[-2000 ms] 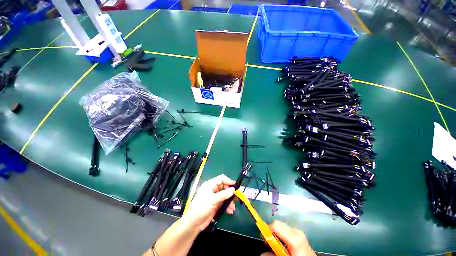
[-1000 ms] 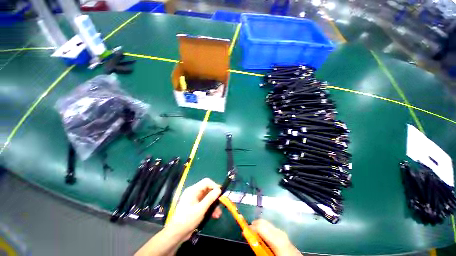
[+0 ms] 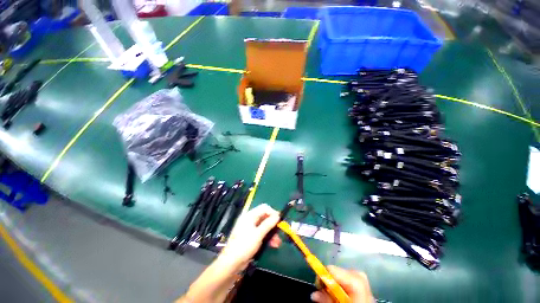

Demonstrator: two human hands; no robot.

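Note:
My left hand (image 3: 251,237) holds a black sleeved harness (image 3: 288,208) at the near table edge, slanting up to the right. My right hand (image 3: 345,286) grips the orange-yellow cable tie gun (image 3: 314,260); its tip touches the harness beside my left fingertips. The tie at the tip is too small to see. Another harness (image 3: 300,171) lies upright just beyond, with thin ties sticking out to the right. More thin black ties (image 3: 322,220) lie right of it, over a white measuring strip (image 3: 379,241). Tied harnesses (image 3: 210,216) lie left of my left hand.
The long main harness pile (image 3: 405,165) is at right, a second pile (image 3: 529,231) at the far right edge. A plastic bag (image 3: 155,133) and loose black pieces (image 3: 216,155) lie left. An open carton (image 3: 275,65) and blue tote (image 3: 379,50) stand at the far side.
The view swung left, then back right across the table. Both hands keep the same hold, with the gun tip still at the harness. Nothing else has visibly moved.

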